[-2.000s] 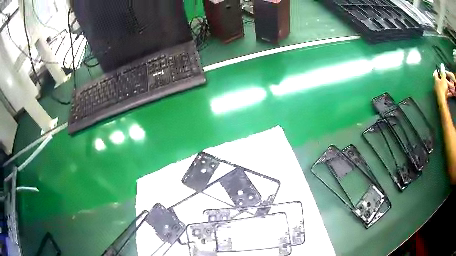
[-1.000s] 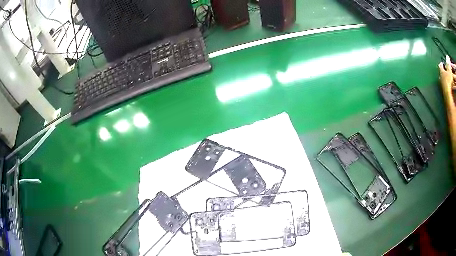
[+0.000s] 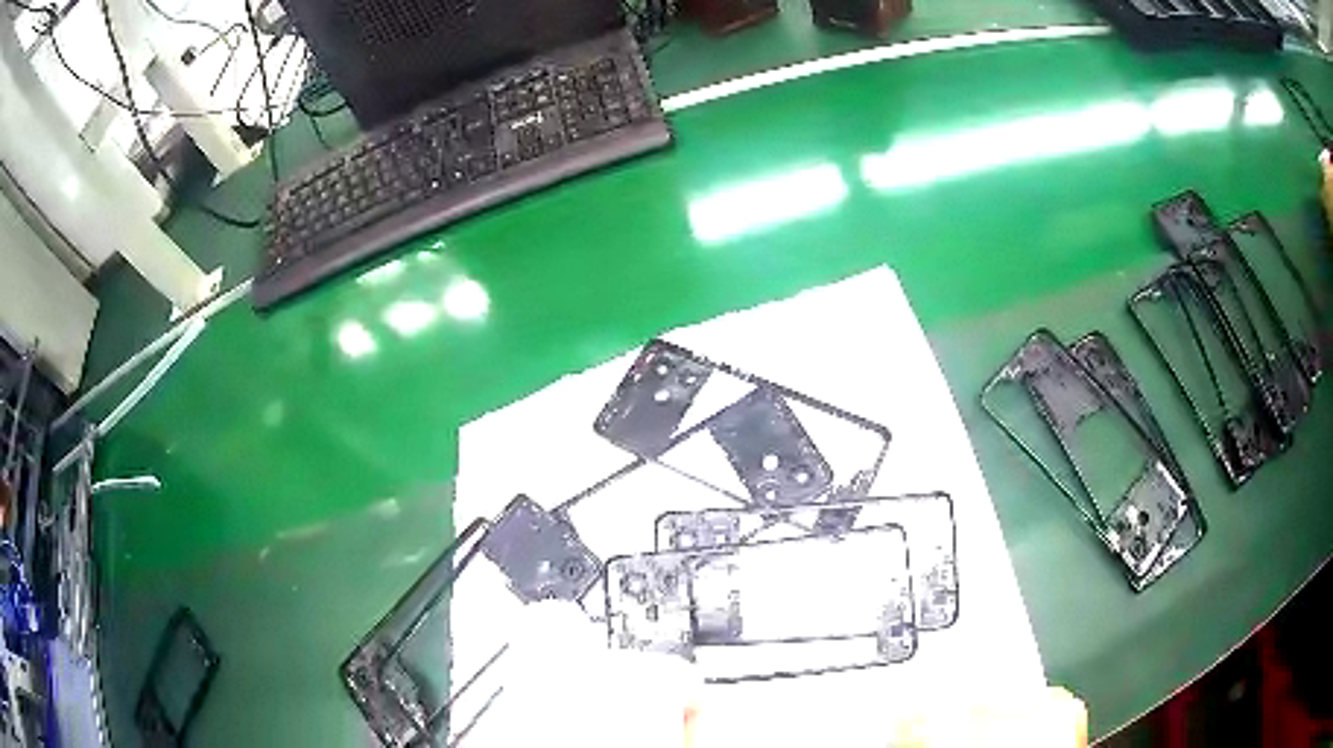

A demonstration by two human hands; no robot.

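Several thin black phone middle frames [image 3: 797, 682] lie overlapping on a white paper sheet [image 3: 936, 387] in front of me. One frame [image 3: 383, 669] lies partly off the sheet's left edge. At the bottom edge, a blurred, washed-out yellowish-white shape [image 3: 892, 719] and a whiter patch beside it cover the near part of the sheet and parts of the frames. They may be my hands, but no fingers or grip can be made out, nor which hand is which.
More black frames lie right of the sheet [image 3: 1111, 453] and farther right [image 3: 1228, 344]. One [image 3: 179, 675] lies at the lower left. A keyboard [image 3: 468, 154] and black computer case [image 3: 439, 37] stand at the back left. A black tray [image 3: 1199, 18] shows at the top right.
The view has tilted down and turned left, so the bench things sit higher and farther right. The pale shapes have come in at the bottom edge. The far-right person's arm has mostly left view.
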